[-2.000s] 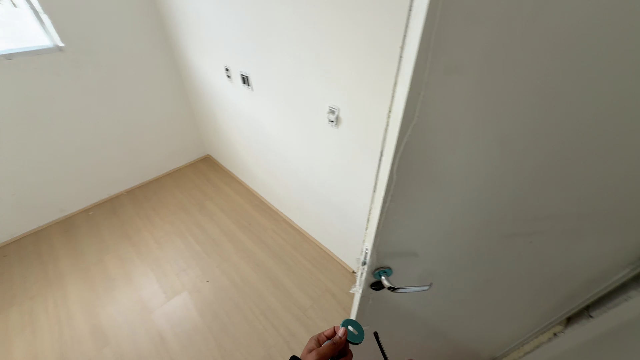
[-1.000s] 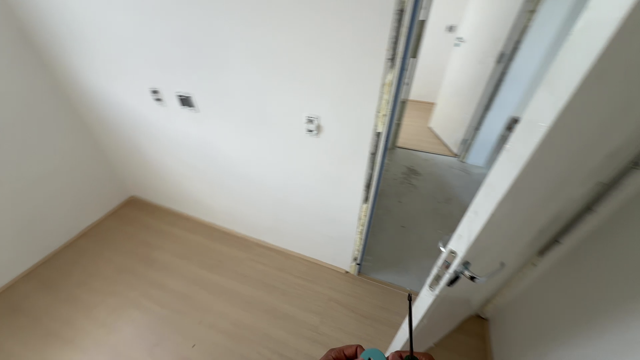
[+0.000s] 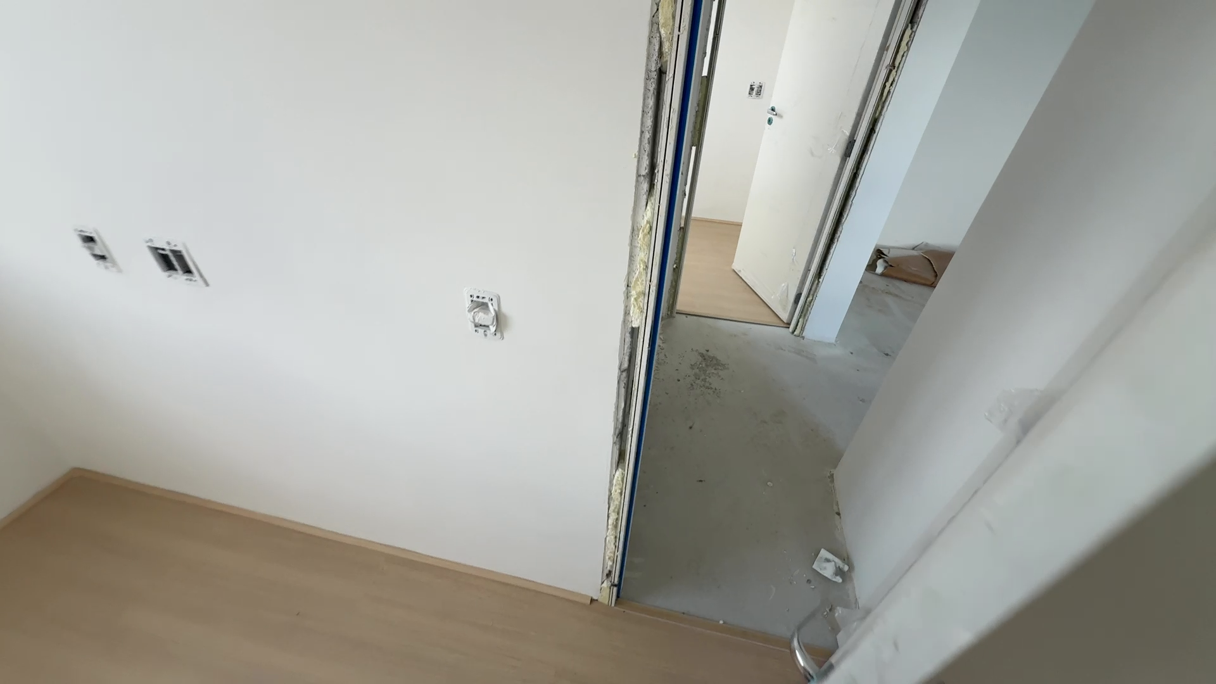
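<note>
Neither my left hand nor my right hand shows in the head view now. At the lower right the white door (image 3: 1064, 427) stands ajar, its edge running diagonally across the corner. A curved metal door handle (image 3: 804, 651) pokes out beside that edge at the bottom. Left of the door is the doorway, whose frame (image 3: 655, 285) has a blue strip and yellowish foam along its side.
The white wall carries an uncovered outlet (image 3: 484, 313) and a wider wall box (image 3: 175, 261). Pale wood-look flooring (image 3: 285, 608) meets bare concrete (image 3: 731, 494) at the threshold. A small white piece (image 3: 829, 565) lies on the concrete. Beyond stands another white door (image 3: 807, 142).
The view has swung right toward the doorway. The hand, the round teal piece and the thin dark rod at the bottom edge earlier are out of sight now.
</note>
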